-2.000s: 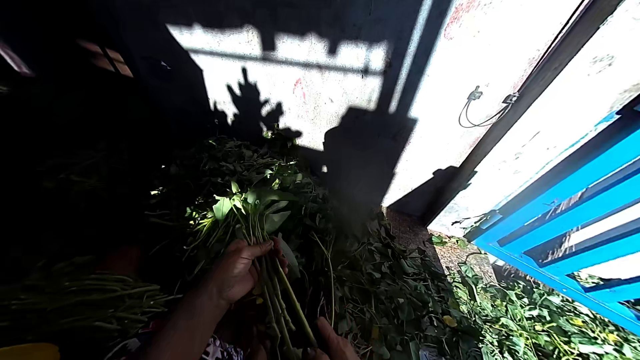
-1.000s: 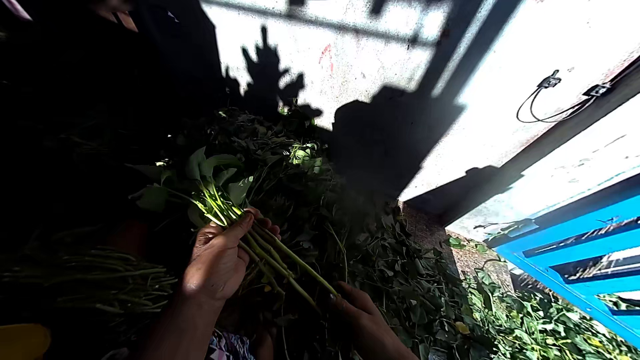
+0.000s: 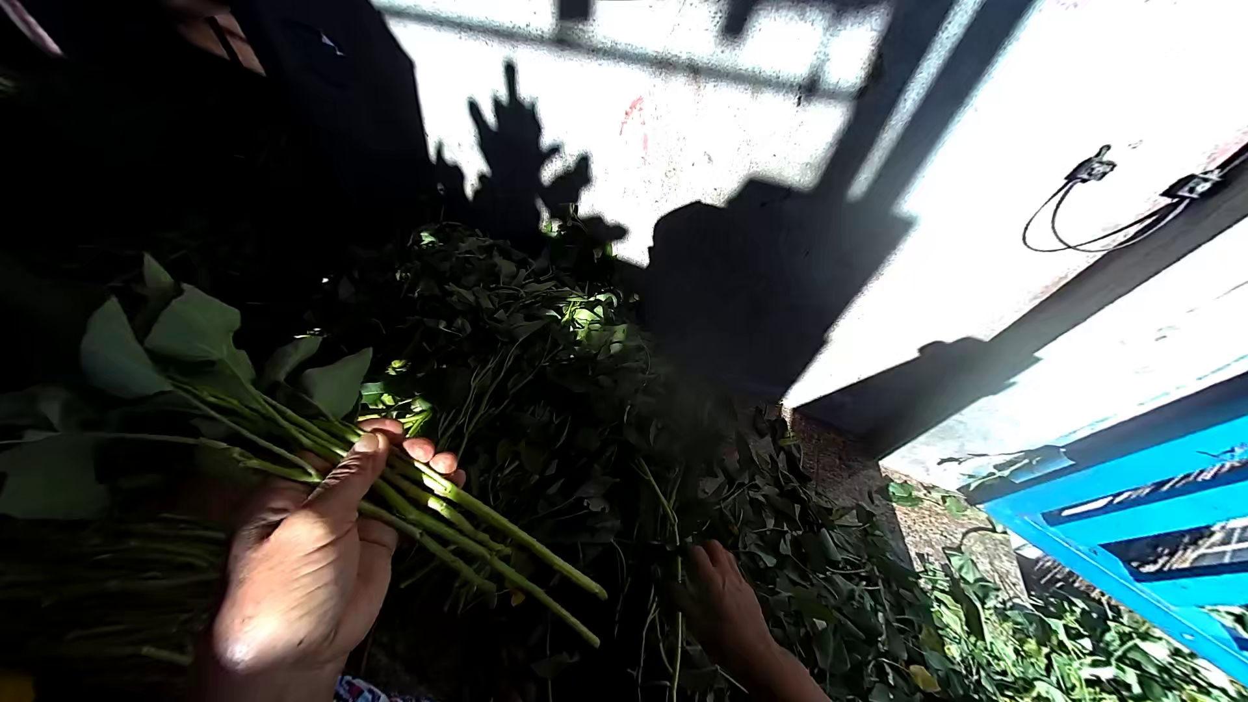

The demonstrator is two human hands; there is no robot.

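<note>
My left hand is closed round a bunch of green leafy stems; their broad leaves fan out to the upper left and the bare cut ends point to the lower right. My right hand is lower and to the right, apart from the bunch, at the dark heap of leafy vines. Its fingertips are in shadow among the leaves and a thin stem, so whether they grip anything is not clear.
A whitewashed wall with shadows on it stands behind the heap. A black cable hangs on it. On the right is a blue slatted frame above sunlit leaves. More stems lie in shadow at the lower left.
My left hand has moved left with the bunch, which now lies flatter. My right hand, near the stem ends a second ago, is now away from them at the heap.
</note>
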